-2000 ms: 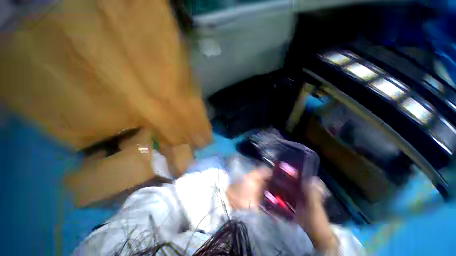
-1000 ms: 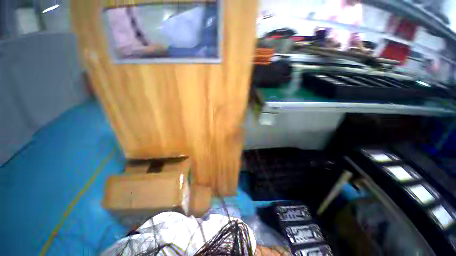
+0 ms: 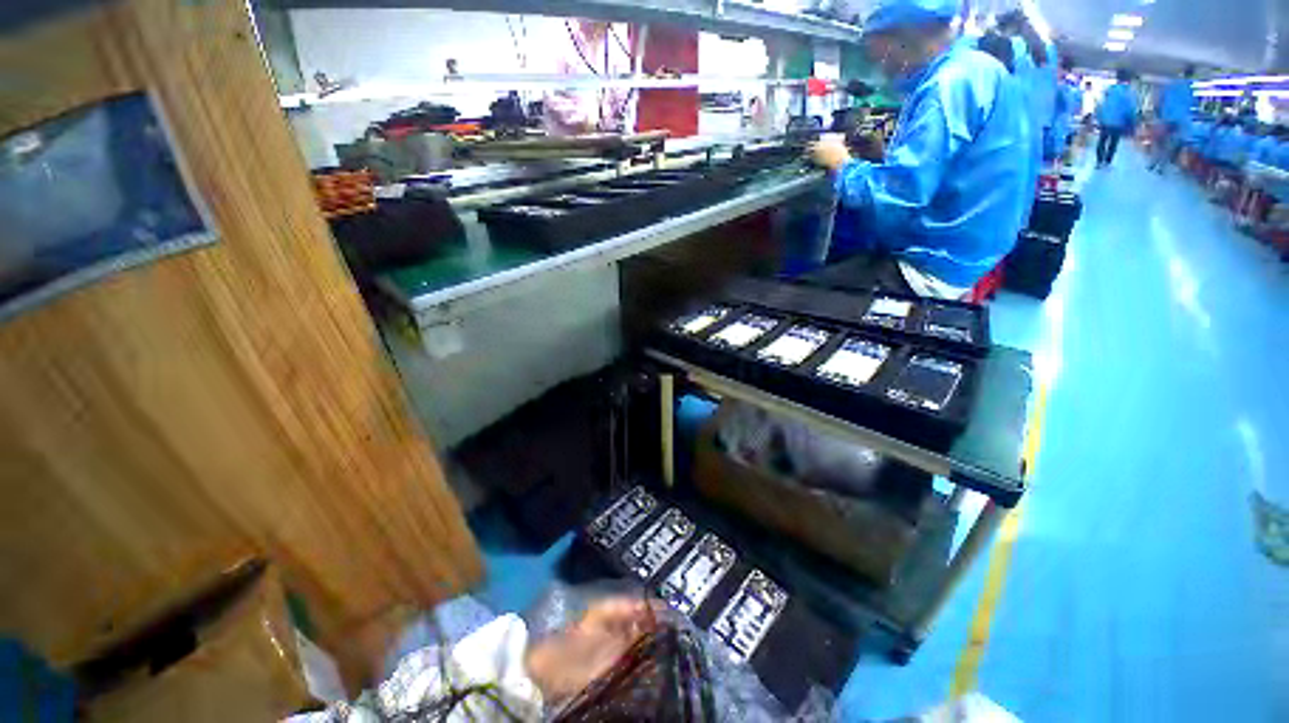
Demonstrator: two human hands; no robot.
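A black tray stands low in front of me at the bottom centre. Its slots hold several black-and-white electronic modules. My left hand is at the tray's near left side, above crinkled clear plastic. Its fingers look curled, and dark hair strands cover part of it. Whether it holds anything cannot be told. My right hand is not in view; only a bit of white sleeve shows at the bottom edge, right of centre.
A green-topped cart carries trays of pale-screened modules, with a carton below. A green-topped bench stands behind. A wood-grain panel and open carton are left. A person in blue works at the bench.
The view has swung right, bringing the cart, the aisle and the person in blue into sight. The dark glossy rectangle held in both hands two seconds ago is no longer visible.
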